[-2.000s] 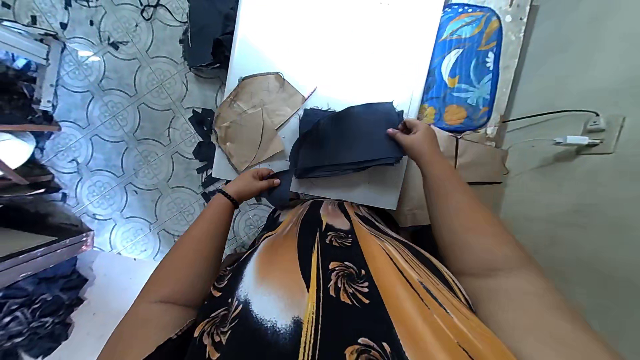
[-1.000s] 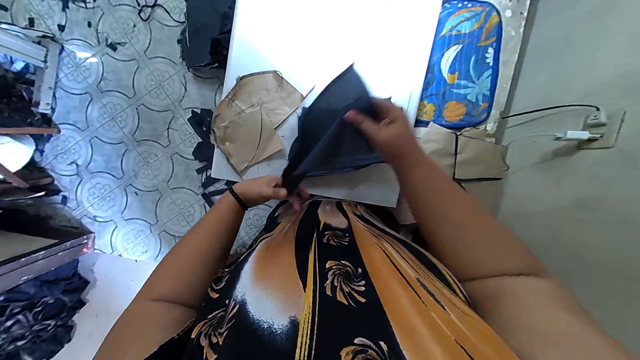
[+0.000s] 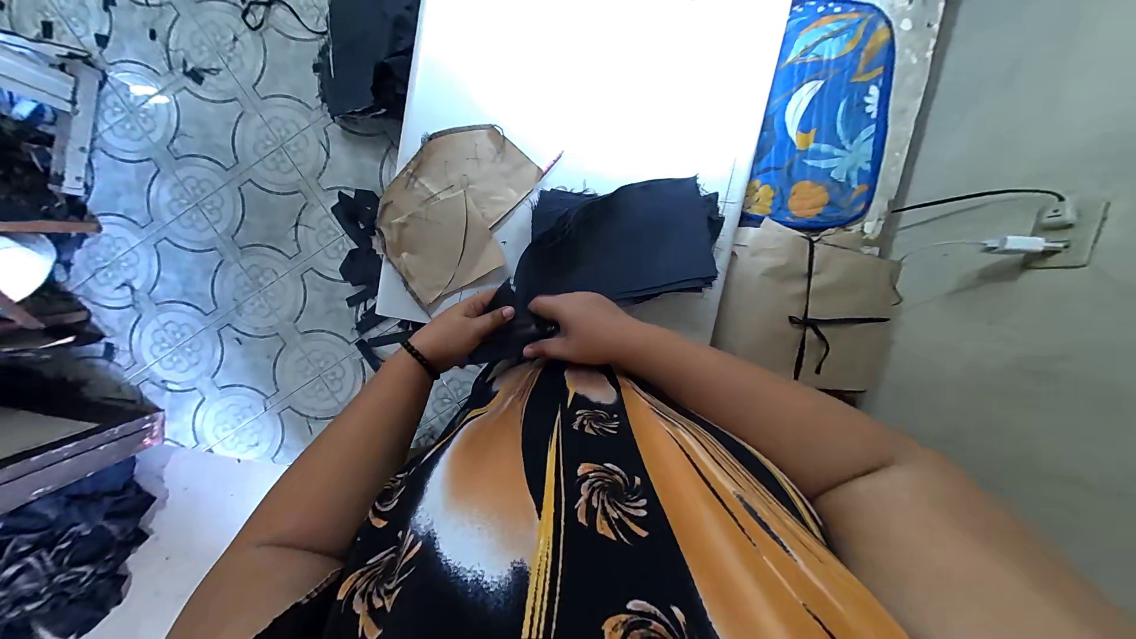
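Note:
A stack of dark fabric pieces point(image 3: 630, 235) lies near the front edge of a white board point(image 3: 586, 80). Just in front of it, close to my body, both hands hold dark fabric point(image 3: 510, 333). My left hand point(image 3: 466, 328) pinches its left part between thumb and fingers; my right hand point(image 3: 581, 328) grips it a few centimetres to the right, with the fingers curled. Whether this cloth is separate from the stack cannot be told. Brown paper pattern pieces point(image 3: 453, 209) rest on the board to the left of the stack, beyond my left hand.
Dark fabric point(image 3: 368, 58) lies beside the board's left edge, with dark scraps point(image 3: 359, 240) nearer me. On the right are a blue patterned cloth item point(image 3: 825, 115), a brown paper bundle tied with black cord point(image 3: 808, 302) and a wall outlet with plugs point(image 3: 1065, 235). Shelving point(image 3: 75, 453) stands left.
My right hand has moved from the stack's right side down to beside my left hand. The cloth raised over the stack one second ago is no longer raised; dark fabric is now bunched between both hands.

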